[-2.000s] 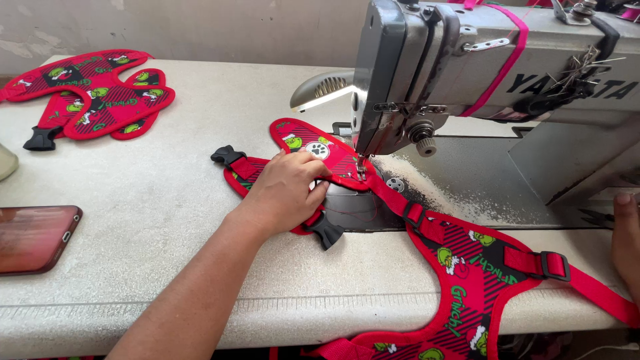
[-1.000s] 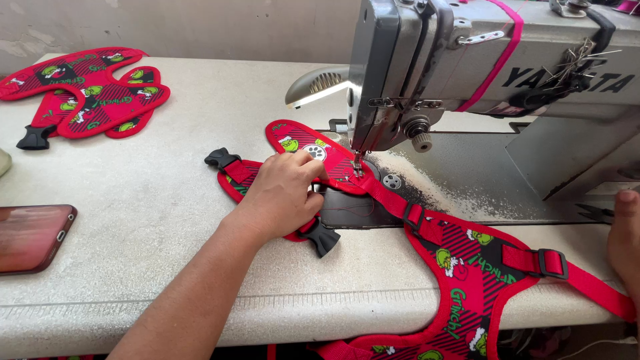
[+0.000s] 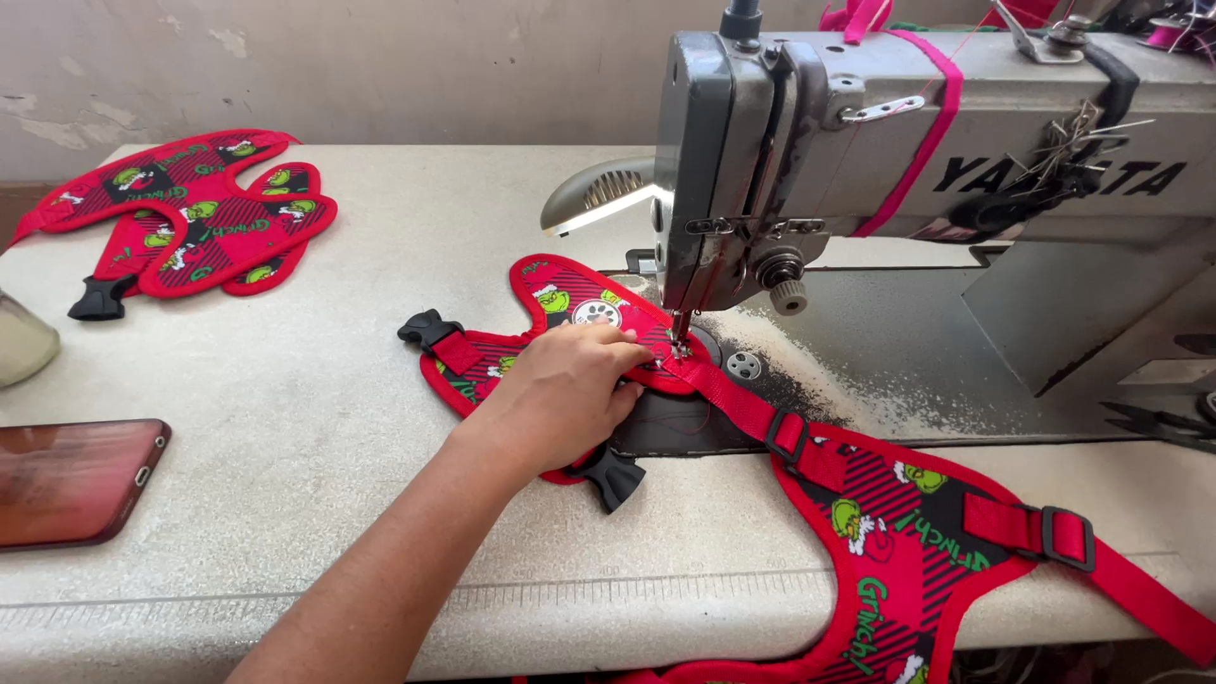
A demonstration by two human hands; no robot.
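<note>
My left hand (image 3: 575, 389) presses flat on a red printed harness panel (image 3: 553, 296) with a round paw-print patch, its fingertips just left of the presser foot (image 3: 679, 350) of a sewing machine (image 3: 817, 142). Under the foot lies the panel's corner, where a red webbing strap (image 3: 736, 399) meets it. The strap runs through a black slider (image 3: 787, 435) to a second harness panel (image 3: 888, 532), which hangs over the table's front edge. Black side-release buckle parts (image 3: 432, 330) stick out on both sides of my left hand. My right hand is out of view.
Another printed harness piece (image 3: 228, 214) with a black buckle lies at the back left. A phone (image 3: 81, 484) and part of a jar (image 3: 21, 340) are at the left edge. Pale lint (image 3: 807, 366) covers the machine bed. Black scissors (image 3: 1164, 425) lie at the far right.
My right hand, seen at the right edge in both earlier frames, has left the view. My left hand stays on the panel beside the presser foot.
</note>
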